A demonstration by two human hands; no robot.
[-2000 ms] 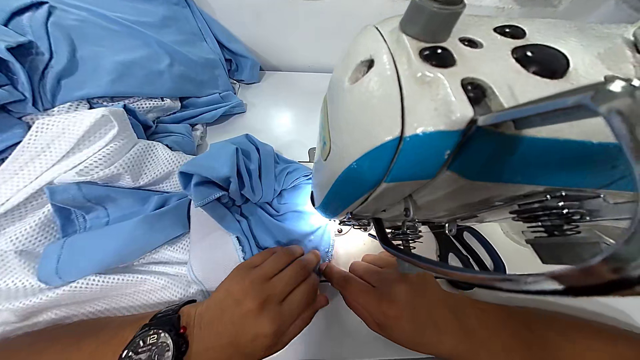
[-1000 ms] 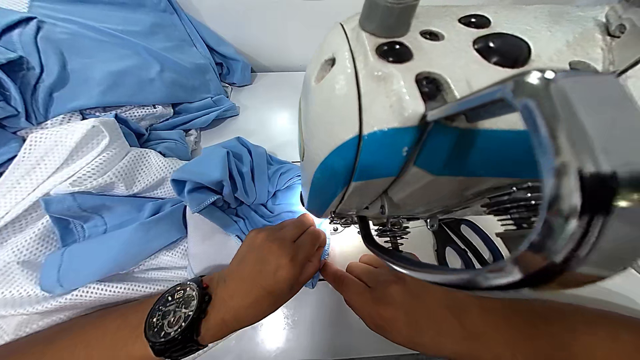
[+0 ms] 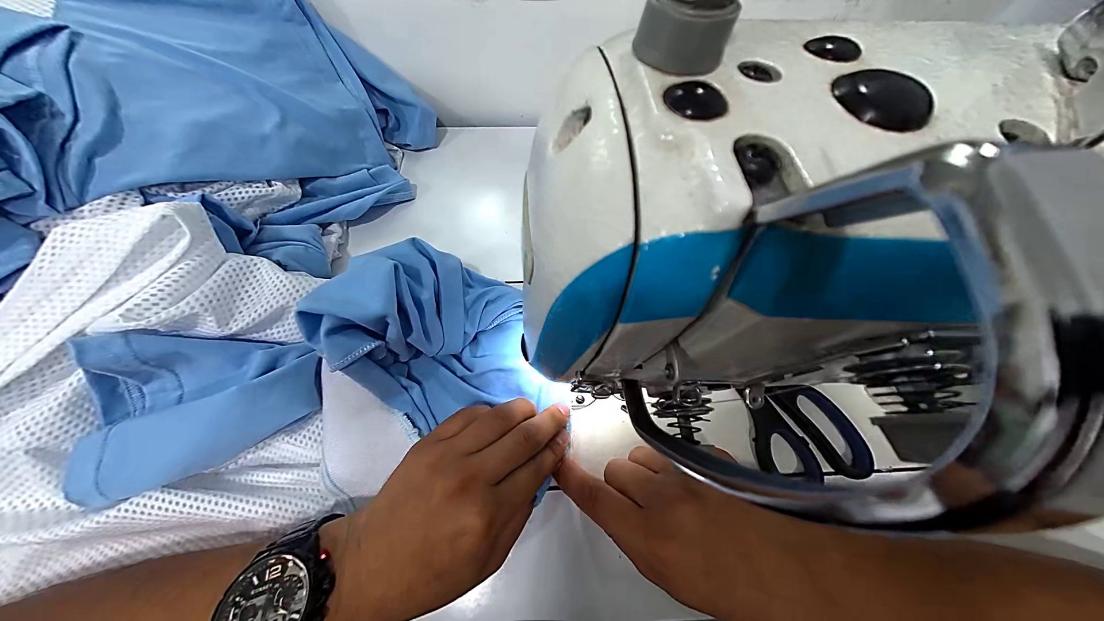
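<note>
A white industrial sewing machine (image 3: 681,198) with a blue stripe stands at the right, its lamp lighting the cloth below its head. A bunched light-blue fabric garment (image 3: 423,319) with a white panel lies left of the stitching area. My left hand (image 3: 474,483), with a black watch on its wrist, presses on the blue fabric's edge near the needle area, fingers close together. My right hand (image 3: 664,526) rests on the machine bed, its index fingertip touching the fabric edge beside the left fingers. Any hold between the fingers and the needle itself are hidden.
More blue cloth (image 3: 207,95) and white mesh fabric (image 3: 103,285) lie piled on the left. Behind the machine's thread springs rest dark-handled scissors (image 3: 802,440). A shiny metal frame (image 3: 983,259) arches across the right side. White table surface (image 3: 466,190) shows behind the garment.
My left hand has flattened over the fabric edge; its fingers were more bunched one second ago. The right hand stays beside it.
</note>
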